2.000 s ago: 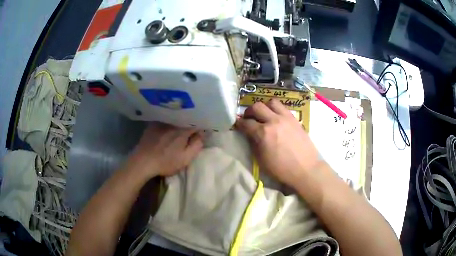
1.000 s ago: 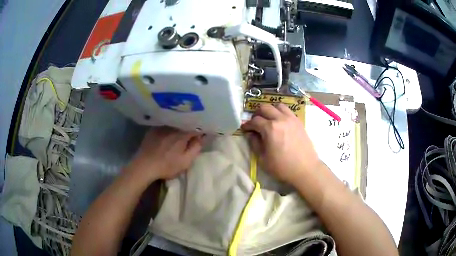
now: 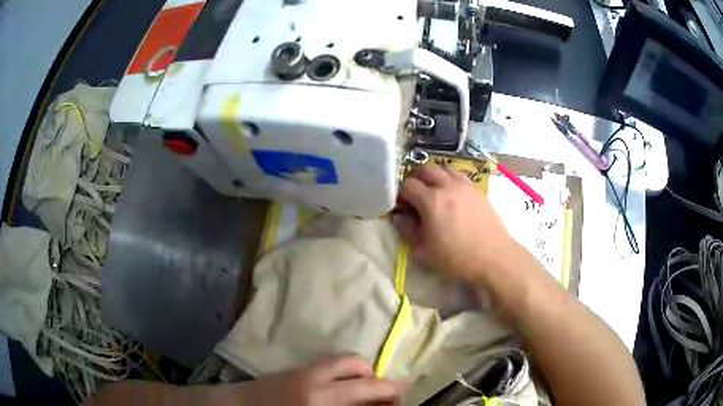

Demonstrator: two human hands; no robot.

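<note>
A beige garment (image 3: pixel 317 273) with a yellow tape (image 3: pixel 394 333) running down it lies below the white sewing machine head (image 3: pixel 301 143). My right hand (image 3: pixel 444 210) is at the needle area over the yellow template frame (image 3: pixel 478 173), fingers curled at the garment's upper edge; its fingertips are partly hidden by the machine head and blurred. My left hand (image 3: pixel 341 382) lies on the lower part of the garment near the bottom edge, blurred; whether its fingers grip the cloth is not clear.
A pink-red stick (image 3: pixel 521 184) lies over the pale template board (image 3: pixel 527 230). Thread snips (image 3: pixel 585 147) with a black cord are at the right. Beige garments and straps (image 3: pixel 79 277) are piled left, more straps (image 3: pixel 694 301) right. A black control panel (image 3: pixel 670 79) stands upper right.
My left hand has moved from beside the machine head down to the garment's lower part, uncovering the cloth's upper left and a yellow-edged strip. My right hand stays near the needle area.
</note>
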